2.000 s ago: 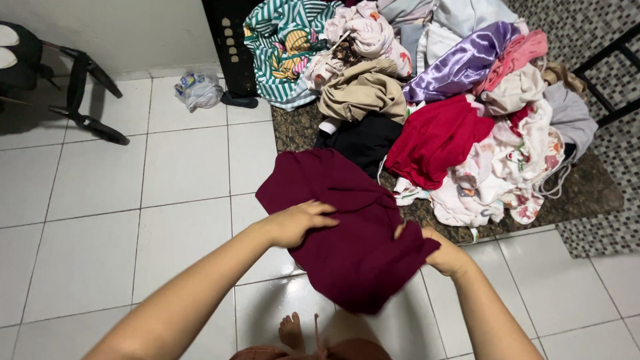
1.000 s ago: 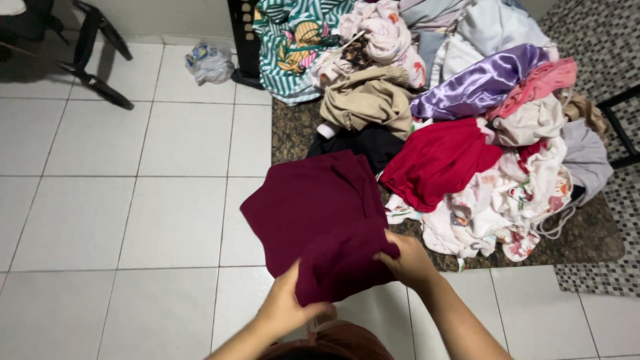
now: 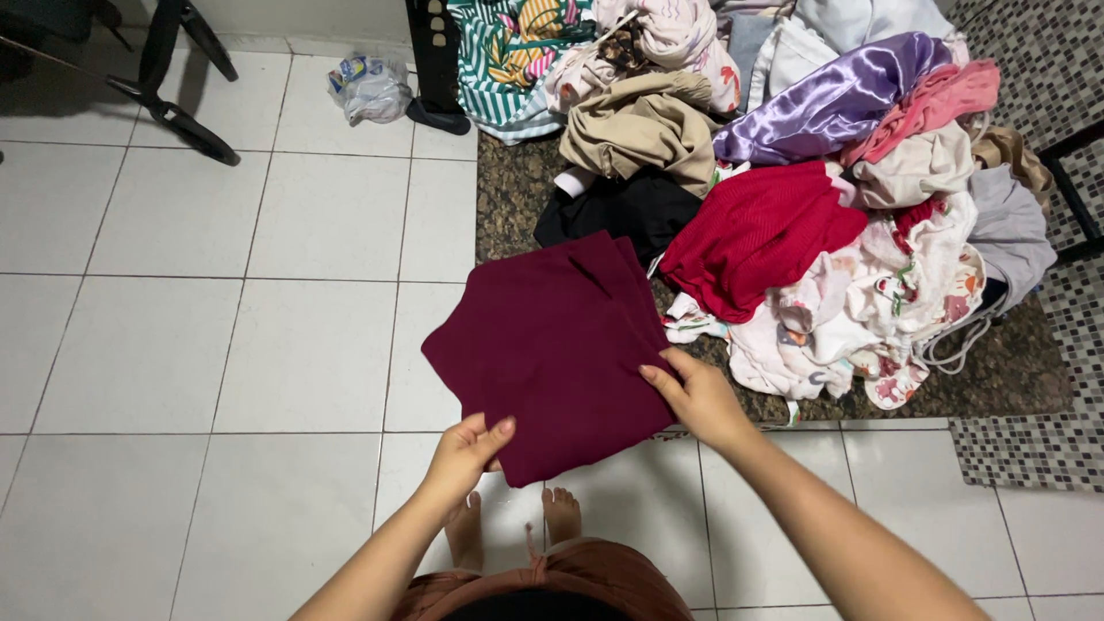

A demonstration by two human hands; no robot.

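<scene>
A folded maroon cloth garment (image 3: 552, 354) is stretched between my two hands, partly over the corner of a speckled granite counter (image 3: 517, 194). My left hand (image 3: 470, 453) pinches its lower left edge, thumb on top. On the right edge, my right hand (image 3: 694, 392) grips the cloth with the thumb above and fingers partly hidden. Just beyond it lie a black garment (image 3: 621, 211) and a red knit garment (image 3: 763, 233), part of a heap of crumpled clothes. A white floral garment (image 3: 828, 315) is near my right forearm.
Behind are a beige garment (image 3: 642, 125), a purple satin garment (image 3: 832, 99) and a green-striped garment (image 3: 517, 60). A plastic bag (image 3: 371, 86) lies on the white tiled floor (image 3: 164, 345). Black chair legs (image 3: 172, 116) stand at upper left. My bare feet (image 3: 561, 513) are below.
The maroon garment, bunched two seconds ago, is now spread flatter. My left hand has moved from on top of the cloth to its lower left edge; my right hand still holds the right side.
</scene>
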